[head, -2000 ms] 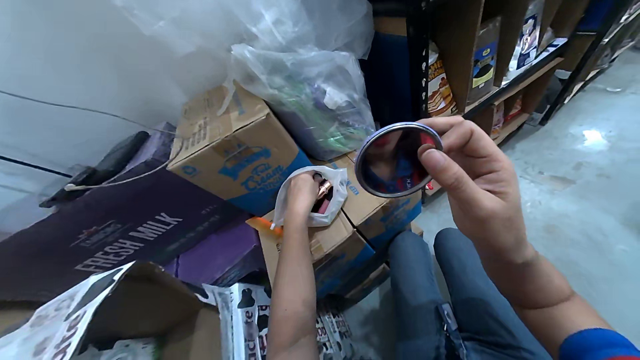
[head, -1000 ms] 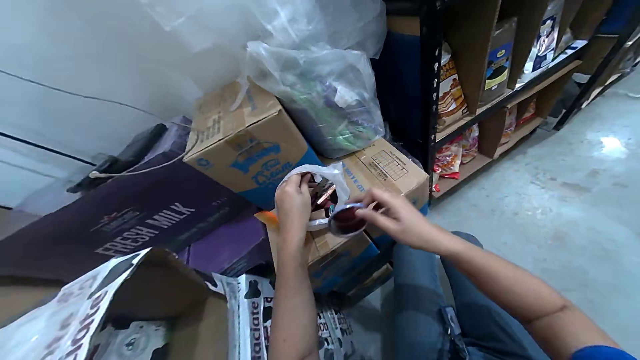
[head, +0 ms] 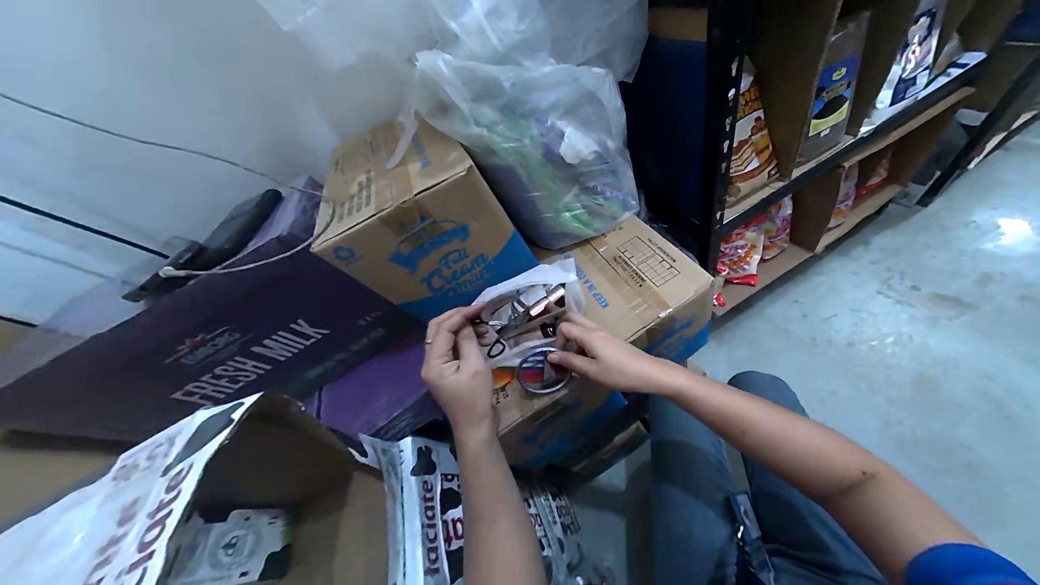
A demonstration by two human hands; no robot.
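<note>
A small white bag [head: 528, 280] lies with its mouth apart on a cardboard carton, and several small items show inside, among them a shiny rose-gold tube [head: 547, 301]. My left hand [head: 461, 357] is at the bag's left edge, fingers pinched by a small object with a black loop [head: 496, 348]. My right hand [head: 597, 353] is at the right edge, with a round, rimmed mirror [head: 542, 372] under its fingers, just below the bag's opening. The mirror reflects red and blue. An orange thing [head: 501, 378] lies left of the mirror.
A milk carton [head: 422, 219] and a clear plastic bag [head: 552, 154] stand behind. Purple cartons [head: 244, 349] are at the left, an uncovered cardboard box [head: 341, 496] at the lower left. A black-framed shelf [head: 812, 195] with packets runs along the right.
My right hand has come down with the mirror from in front of the view to the bag. My left hand, earlier reaching into the bag, is now at its left edge.
</note>
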